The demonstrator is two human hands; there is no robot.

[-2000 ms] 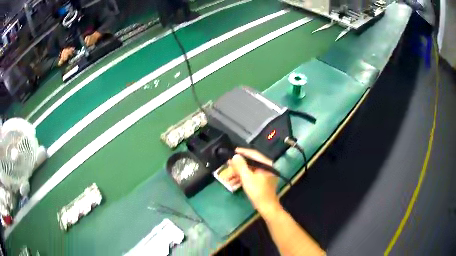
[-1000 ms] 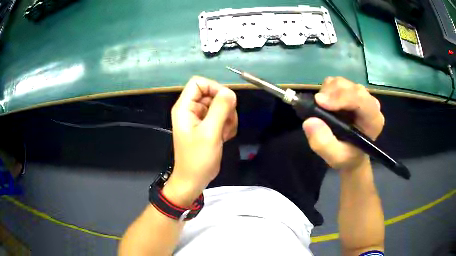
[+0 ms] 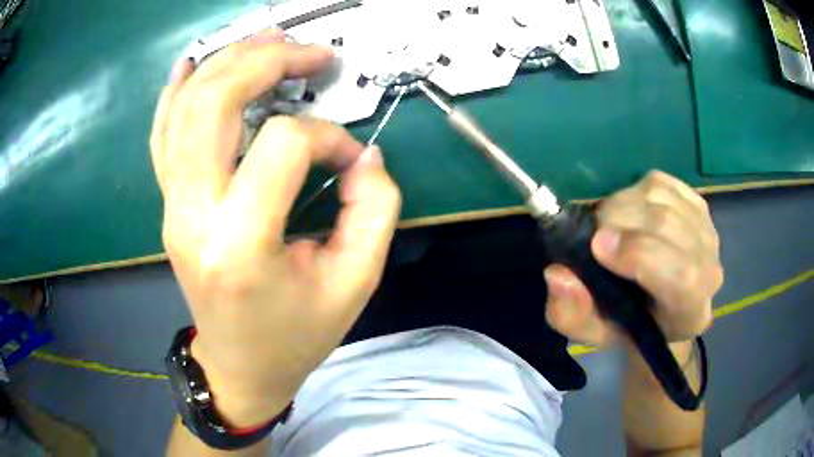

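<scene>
The metal bracket plate (image 3: 473,45) lies on the green mat, its scalloped edge towards me. My left hand (image 3: 268,205) is over the plate's left part, thumb and index finger pinching thin solder wire (image 3: 386,118). The wire's end meets the scalloped edge. My right hand (image 3: 638,254) grips the black handle of the soldering iron (image 3: 495,153). The iron's tip is at the same spot on the edge, by the wire's end. My left fingers hide part of the plate.
A small tray with a yellow pad (image 3: 789,40) is at the top right. Thin dark tweezers (image 3: 668,29) lie left of it. The bench's front edge (image 3: 464,216) runs below the plate, with grey floor and a yellow line beyond.
My left hand has moved up and left over the plate, and the wire now shows in its pinch. The iron's tip has come to the plate's edge. The plate appears larger and closer.
</scene>
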